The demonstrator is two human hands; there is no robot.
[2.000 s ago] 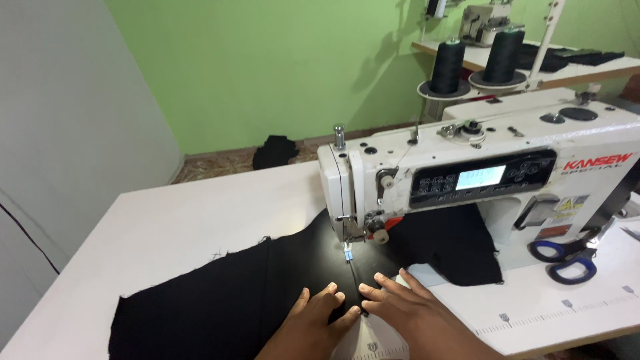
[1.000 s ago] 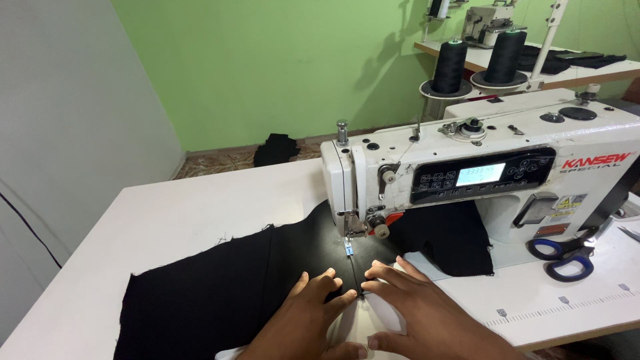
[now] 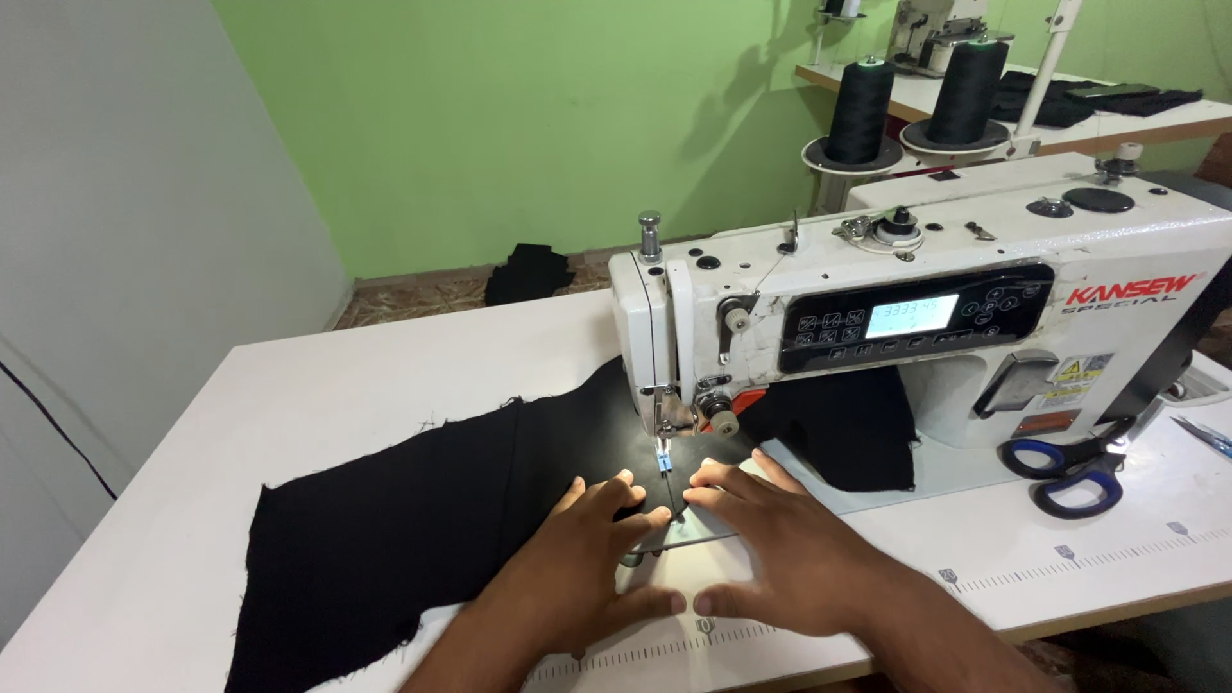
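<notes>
Black fabric [image 3: 385, 500] with frayed edges lies under the needle area of a white Kansew industrial sewing machine [image 3: 924, 289]. A seam line runs from the blue presser foot [image 3: 664, 461] toward me. My left hand [image 3: 592, 549] rests on the fabric left of this line, fingers spread and pressing down. On the other side my right hand [image 3: 770, 539] lies with its fingertips on the fabric's edge near the presser foot. Both thumbs point at each other over the white table. Neither hand grips anything that I can see.
Blue-and-black handled scissors [image 3: 1073, 472] lie right of the machine, by a printed ruler strip [image 3: 1064, 555] on the white table [image 3: 318, 385]. Two black thread cones [image 3: 859, 114] stand behind. Dark cloth [image 3: 529, 274] lies on the floor beyond the table, and another machine [image 3: 934, 37] is at the back.
The black fabric has moved away from me under the presser foot, and its near edge now lies close to the foot. Both hands have stayed on it beside the seam line.
</notes>
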